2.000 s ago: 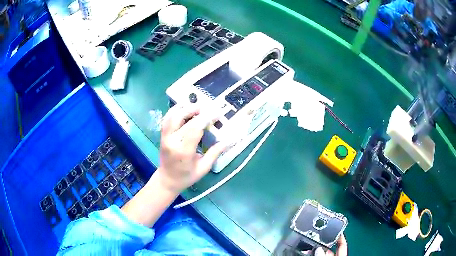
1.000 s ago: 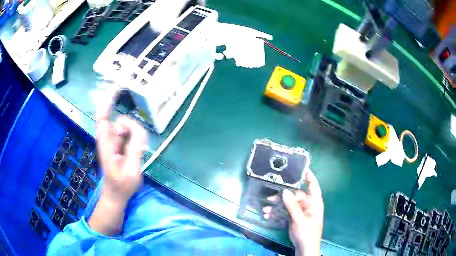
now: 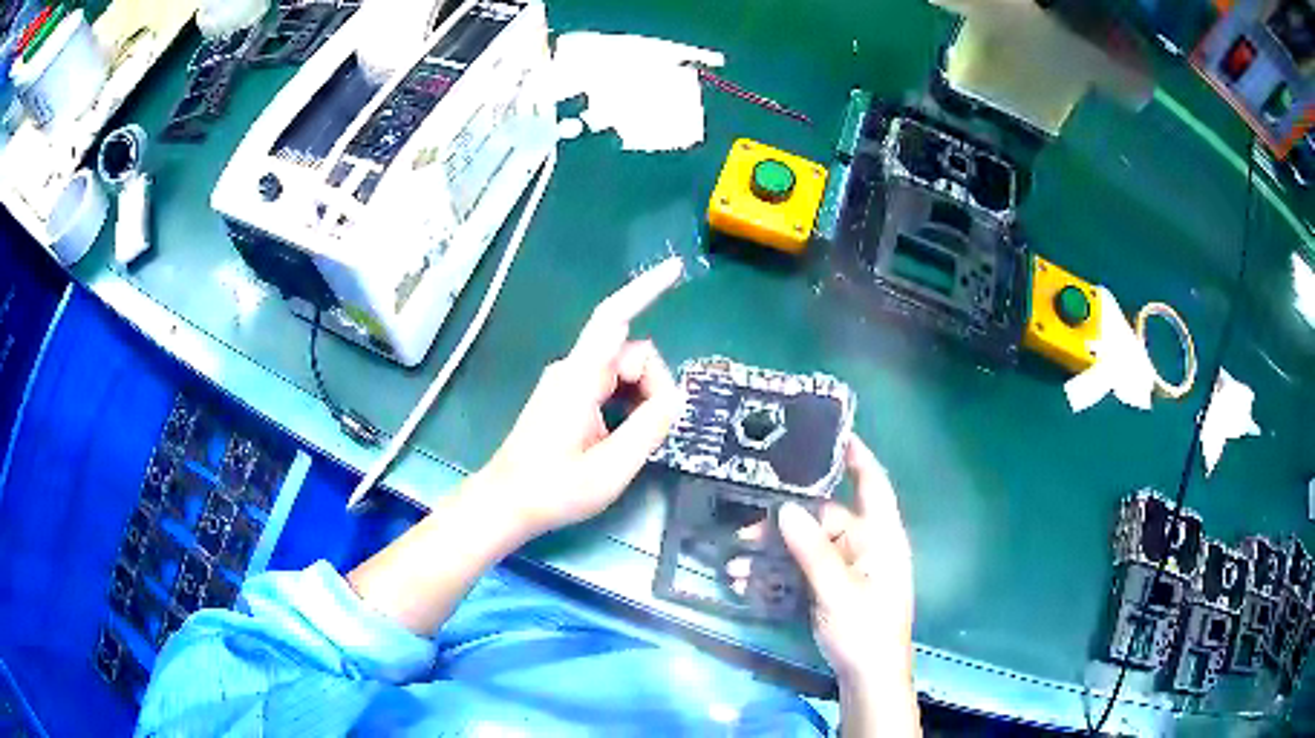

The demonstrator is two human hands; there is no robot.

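My right hand [image 3: 858,555] grips a dark front housing [image 3: 764,425] with a pale rim and a central hexagonal hole, held over the bench's front edge; the thumb lies on its lower part. My left hand [image 3: 591,418] is beside the housing's left end, with thumb and middle finger curled near its rim. The index finger points up and away, and a faint clear film piece [image 3: 692,265] seems to cling to its tip. The white tape dispenser [image 3: 390,173] stands at the left.
Behind are two yellow boxes [image 3: 769,198] with green buttons, around a black press fixture [image 3: 937,231] holding a housing, under a cream pad [image 3: 1017,65]. More housings [image 3: 1154,577] stand at the lower right. A pale cable curves beside the dispenser. A blue bin [image 3: 51,577] holds housings at the left.
My left hand has left the dispenser and moved right to the held housing. The view has swung right and toward the fixture. My right hand still holds the housing.
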